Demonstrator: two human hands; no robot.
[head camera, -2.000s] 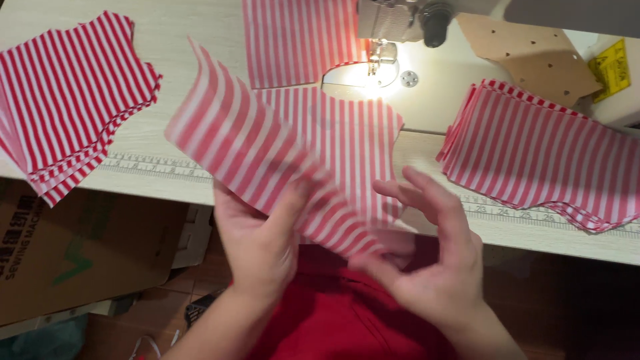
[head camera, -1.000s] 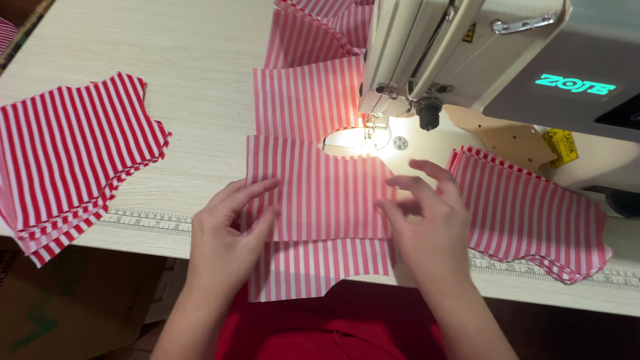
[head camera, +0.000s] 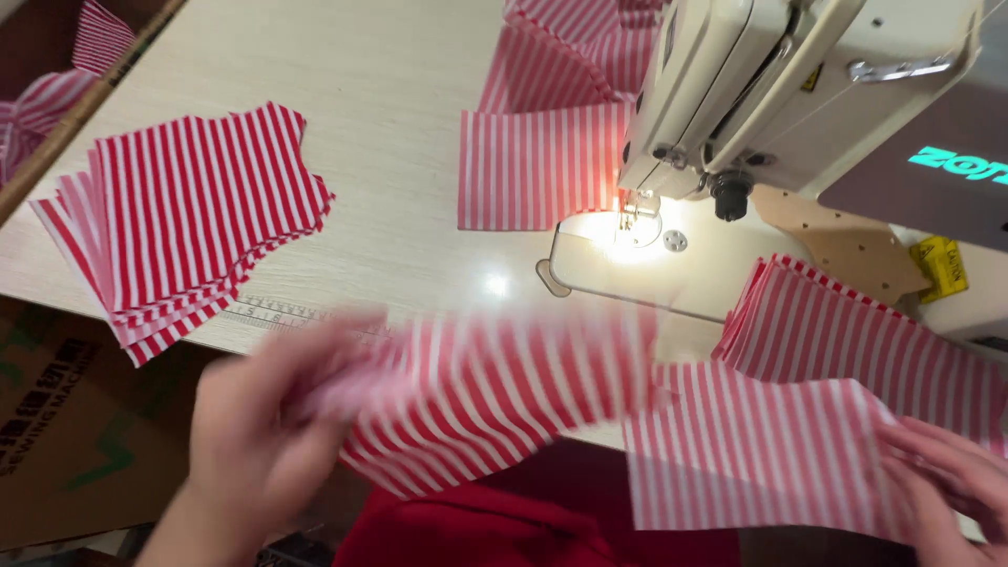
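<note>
My left hand (head camera: 268, 425), blurred, grips the left end of a red-and-white striped fabric piece (head camera: 504, 394) held above the table's front edge. At the lower right my right hand (head camera: 937, 488) holds a paler pink-striped fabric piece (head camera: 756, 449) by its right side. The two pieces almost meet between my hands. Another striped piece (head camera: 535, 169) lies beside the lit presser foot (head camera: 638, 206) of a ZOJE sewing machine (head camera: 740, 94). A fanned stack of striped pieces (head camera: 197, 213) rests at the left, and a second stack (head camera: 858, 346) is to the right of the needle plate.
More striped fabric (head camera: 559, 63) lies behind the presser foot. A brown perforated sheet (head camera: 843, 236) and a yellow caution tag (head camera: 939, 269) are under the machine arm. A printed ruler (head camera: 276, 313) runs along the table's front edge. Below left stands a cardboard box (head camera: 94, 441).
The two pieces that lay overlapped between my hands are now apart, one in each hand. My right hand has moved right and down, over the table's front edge.
</note>
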